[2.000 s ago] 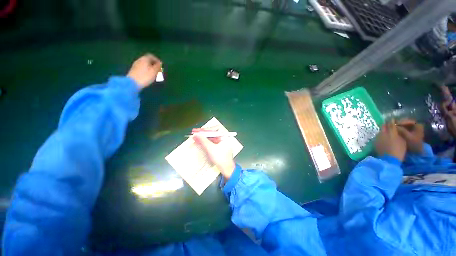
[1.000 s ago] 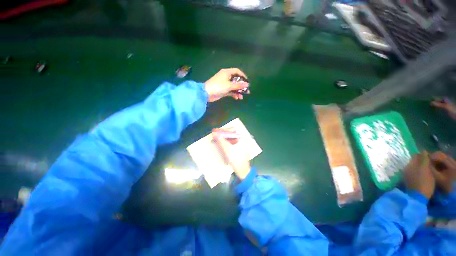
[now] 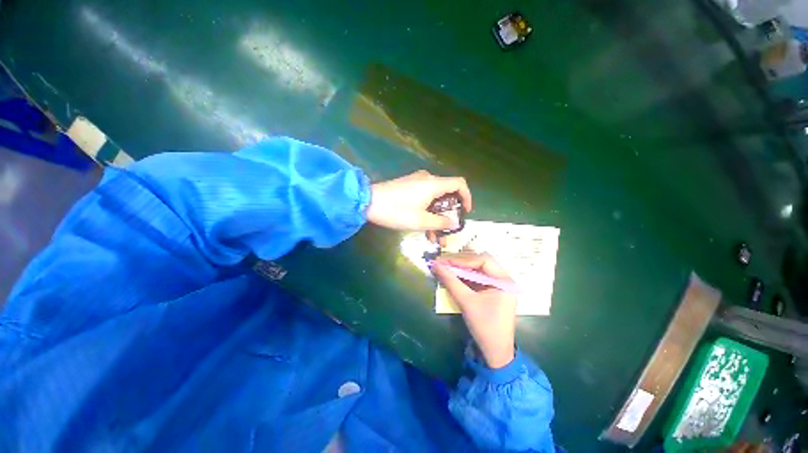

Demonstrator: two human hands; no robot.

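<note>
My left hand (image 3: 418, 202) holds a small black electronic unit (image 3: 449, 212) with a pale area, just above the upper left part of the cream sheet. My right hand (image 3: 483, 301) holds slim pink tweezers (image 3: 483, 278) like a pen, their tip pointing left, a little below the unit. The tip's contact with anything cannot be made out. The cream adhesive-pad sheet (image 3: 534, 265) lies on the green bench under and beside my right hand, with rows of faint small marks.
Another unit (image 3: 511, 31) sits on the bench at the top. A wide amber tape strip (image 3: 461, 128) lies beyond my hands. At lower right are a long brown strip holder (image 3: 666, 363), a green tray (image 3: 756, 363) of white pieces, a metal post (image 3: 766, 326) and small dark units.
The view has turned and shifted. My left hand has brought the unit from beyond the sheet to its edge, close to my right hand. The tweezers now point towards the unit's side.
</note>
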